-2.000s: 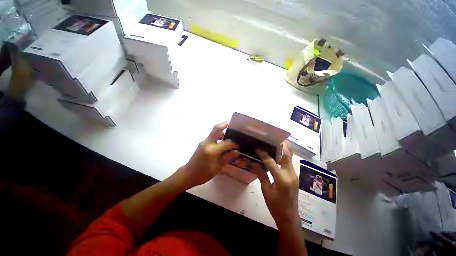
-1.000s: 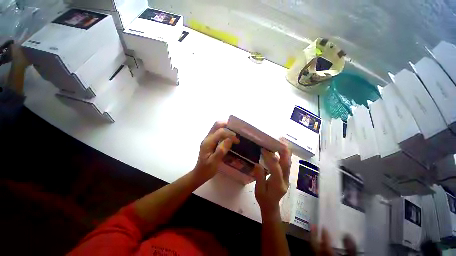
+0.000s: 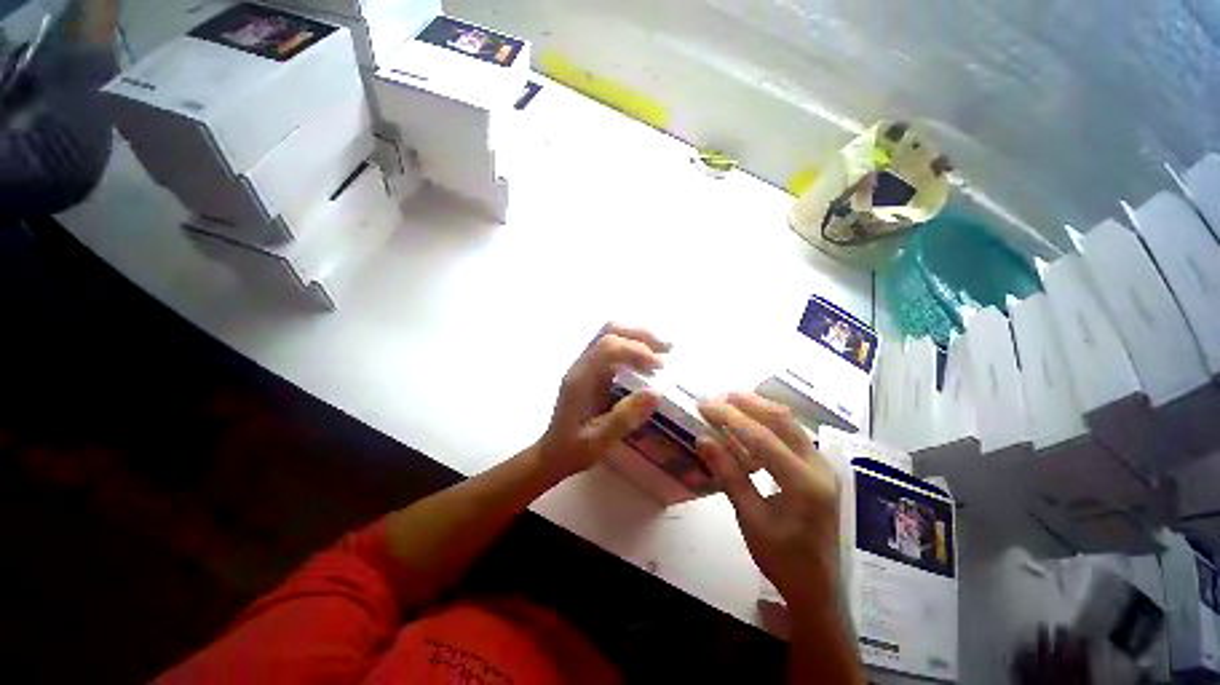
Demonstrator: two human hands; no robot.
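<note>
A small white box [image 3: 658, 459] with a dark picture panel stands on the table in front of me. Its lid flap is folded down over the top, with a narrow dark gap along the near edge. My left hand [image 3: 602, 402] grips the box's left end, thumb on the near edge. My right hand [image 3: 769, 468] holds the right end, fingers on the lid. The fingers hide both ends of the box.
White boxes [image 3: 241, 127] are piled at the far left. Leaning box rows [image 3: 1070, 348] stand at right. Two boxes with picture panels [image 3: 840, 351] [image 3: 903, 569] lie right of my hands. A cream bag [image 3: 870, 194] and teal basket [image 3: 957, 274] are by the wall. Another person's arm [image 3: 54, 121] shows upper left, a hand lower right.
The lid flap has gone from raised to folded down over the box. The other person's arm at upper left has moved up. The blurred boxes that passed at lower right have moved away.
</note>
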